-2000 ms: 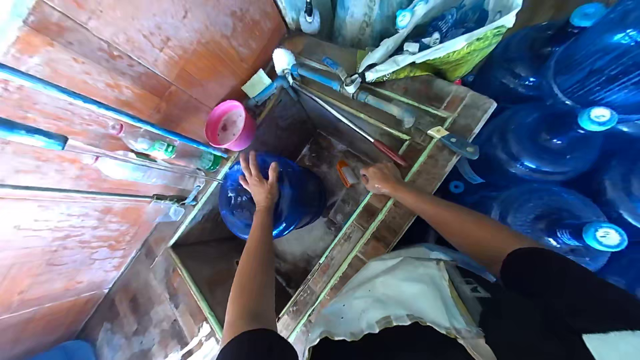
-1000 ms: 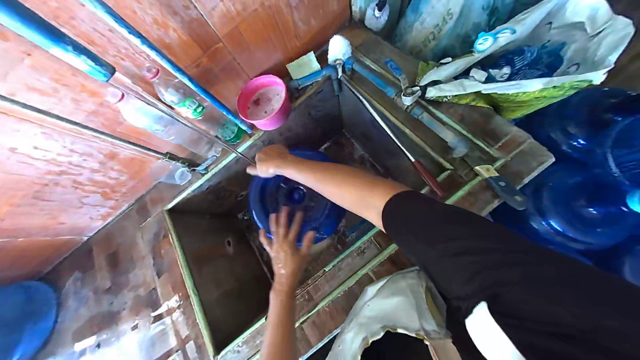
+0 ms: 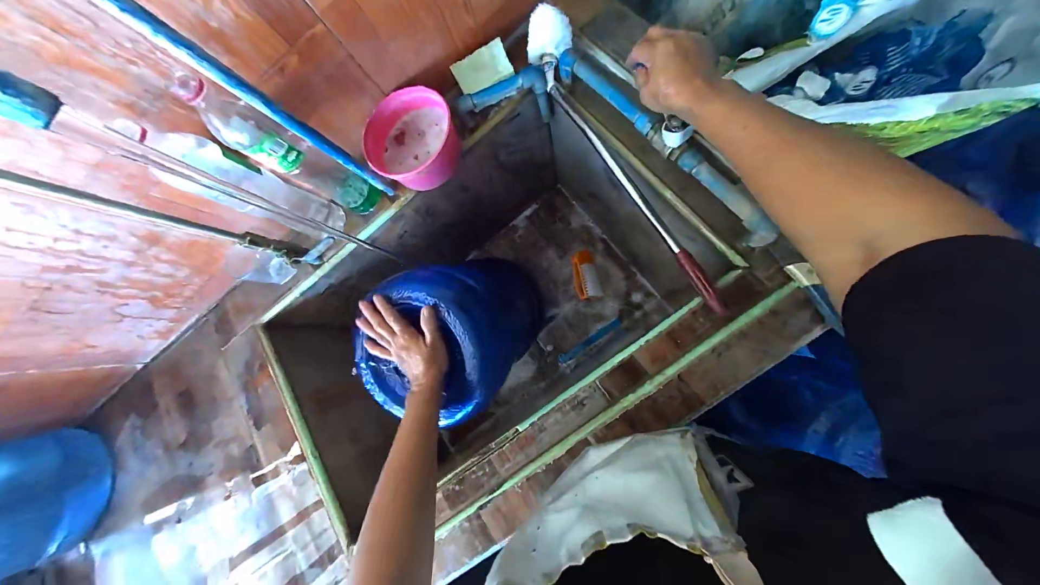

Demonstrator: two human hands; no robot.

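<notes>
My left hand (image 3: 406,341) lies with spread fingers on the wet base of a large blue plastic water bottle (image 3: 496,325), which stands tilted in a tiled basin (image 3: 307,439). My right hand (image 3: 670,69) is curled at the blue valve handle on the pipe (image 3: 609,97) along the basin's far right edge; its fingertips are partly hidden. An orange-backed scrub brush (image 3: 583,275) and a short blue strip (image 3: 591,340) lie on the basin floor. A long-handled brush with a white head (image 3: 550,34) and a dark red grip (image 3: 700,280) leans across the basin's edge.
A pink bucket (image 3: 413,138) of cloudy liquid sits on the back ledge near clear plastic bottles (image 3: 244,122) and a pale sponge (image 3: 482,65). Long poles (image 3: 244,93) lean at the left. A white sack (image 3: 780,81) stands at upper right. A blue container (image 3: 49,496) is at lower left.
The right hand was by the basin's front edge, then over the bottle's far side, and is now at the pipe. The left hand stays on the bottle, whose base now faces up more.
</notes>
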